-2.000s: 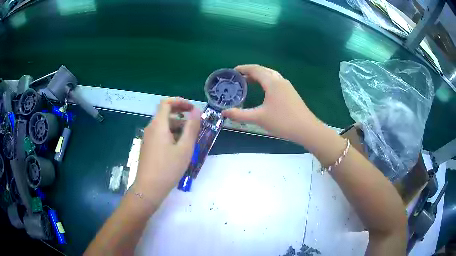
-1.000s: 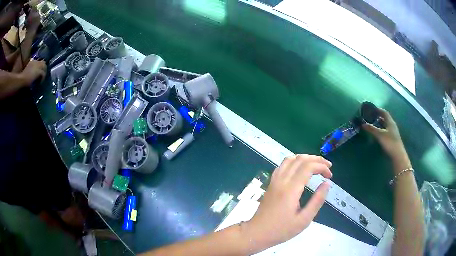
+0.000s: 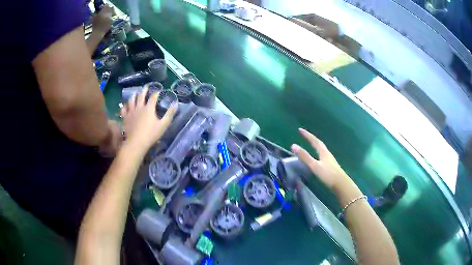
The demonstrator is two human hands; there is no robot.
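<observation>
A heap of grey fan housings (image 3: 227, 219) with round spoked heads lies on the green tabletop, with blue battery cells (image 3: 224, 155) and green circuit boards (image 3: 205, 244) among them. My left hand (image 3: 142, 120) reaches over the far left part of the heap, fingers spread beside a round head; whether it touches one is unclear. My right hand (image 3: 319, 161) is open and empty above the belt edge, near a grey housing (image 3: 294, 168) at the heap's right side. A single unit with a dark round head (image 3: 396, 188) lies on the green belt at the right.
A co-worker's arm (image 3: 72, 98) and dark clothing fill the left, close to my left hand. A black box (image 3: 145, 52) stands beyond the heap. The pale metal belt edge (image 3: 331, 223) runs diagonally. White sheets (image 3: 414, 129) and brown cardboard (image 3: 315, 23) lie across the belt.
The view has swung left to the heap. My right hand has let go of the unit, which now lies on the belt. My left hand has moved over the heap.
</observation>
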